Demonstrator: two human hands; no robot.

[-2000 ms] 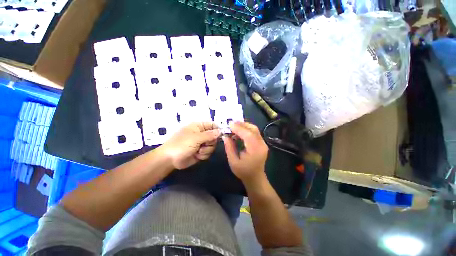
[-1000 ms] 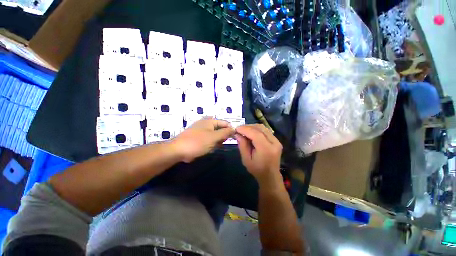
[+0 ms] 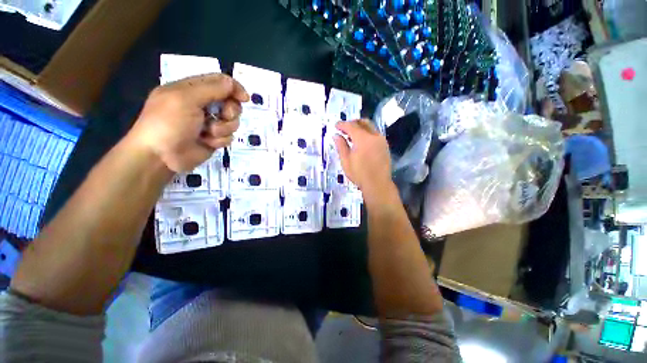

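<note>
White square housings [image 3: 206,241], each with a dark hole, lie in a grid of several rows and columns on the black table. My left hand [image 3: 188,120] is curled in a fist above the upper part of the left columns and covers part of them. Something small and greyish shows between its fingers, too unclear to name. My right hand [image 3: 365,156] is over the right column, thumb and forefinger close together at an upper housing. Whether it pinches a small part cannot be seen.
A brown carton [image 3: 92,60] and a blue crate of stacked housings [image 3: 21,170] are at the left. Right of the grid are a small bag with black contents [image 3: 418,131] and a large clear bag [image 3: 489,177]. Circuit boards with blue components [image 3: 397,35] lie at the far side.
My hands have parted from where they met at the grid's near right. The left moved up and left; the right moved up over the right column. The view has shifted too.
</note>
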